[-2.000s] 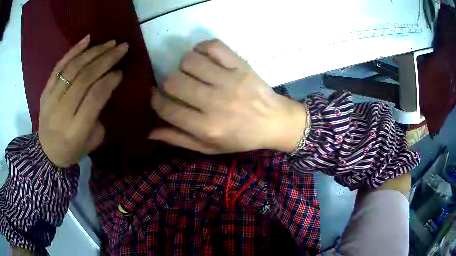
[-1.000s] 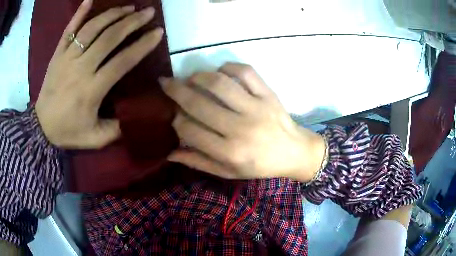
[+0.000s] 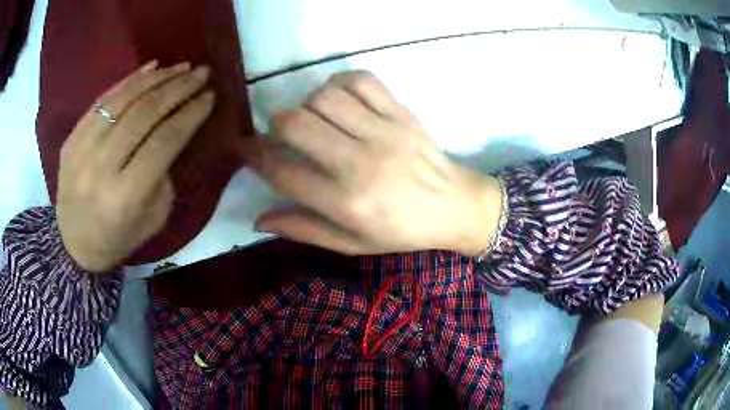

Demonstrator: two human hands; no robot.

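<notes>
A dark red fabric panel (image 3: 88,48) lies on the white table at the left, its near end rounded. My left hand (image 3: 128,160) rests flat on it, fingers slightly spread, with a ring on one finger. My right hand (image 3: 360,168) is at the panel's right edge, its fingers bent and partly blurred, the fingertips touching the edge. Whether they pinch the cloth cannot be told. More dark red cloth (image 3: 248,276) lies across my lap, below the table edge.
The white table (image 3: 480,88) has a dark seam line across it. Part of a pale machine body (image 3: 672,6) shows at the top right. Red cloth (image 3: 696,152) hangs at the far right. Dark cloth (image 3: 12,36) lies at the top left corner.
The near part of the panel, earlier reaching over the table edge to my lap, now shows a rounded end on the table. Both hands moved up, then back down, with the camera view.
</notes>
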